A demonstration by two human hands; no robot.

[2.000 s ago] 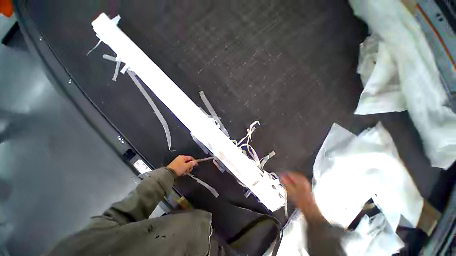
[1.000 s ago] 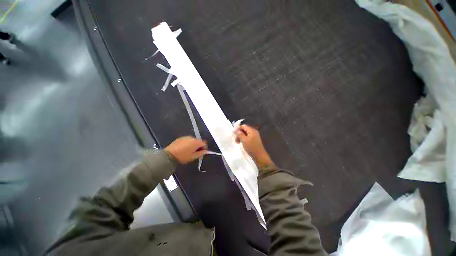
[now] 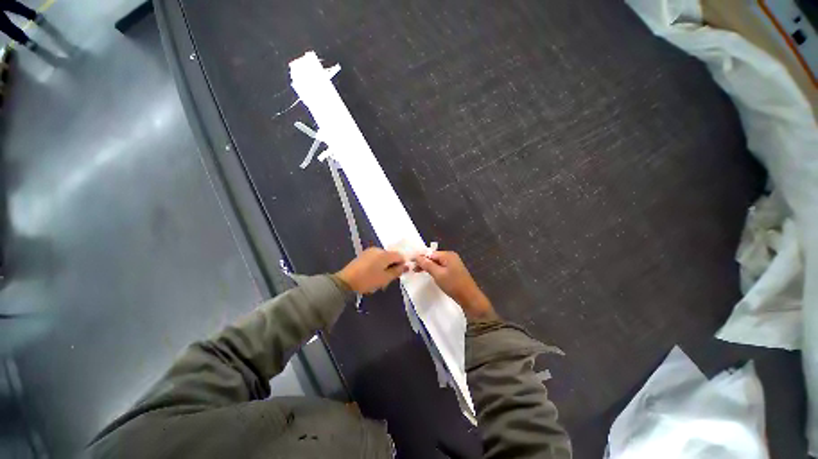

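Note:
A long white strip bundle point(image 3: 363, 170) lies diagonally on the dark machine bed, with its lower end fanned a little open. Narrow pale strips point(image 3: 348, 211) stick out from its left side. My left hand point(image 3: 373, 269) and my right hand point(image 3: 441, 272) meet over the bundle's lower middle, fingertips close together. Both pinch a thin white tie strip laid across the bundle; the fingers hide most of it.
The dark bed point(image 3: 556, 161) has a metal edge rail point(image 3: 235, 184) on the left. Crumpled white plastic film point(image 3: 776, 170) runs along the right side. More white sheets point(image 3: 691, 412) lie at the lower right. A person's legs point(image 3: 16, 29) show at the far upper left.
My right hand has moved from the bundle's lower end up to its middle. My left hand has moved right, onto the bundle, to meet it. The view has shifted.

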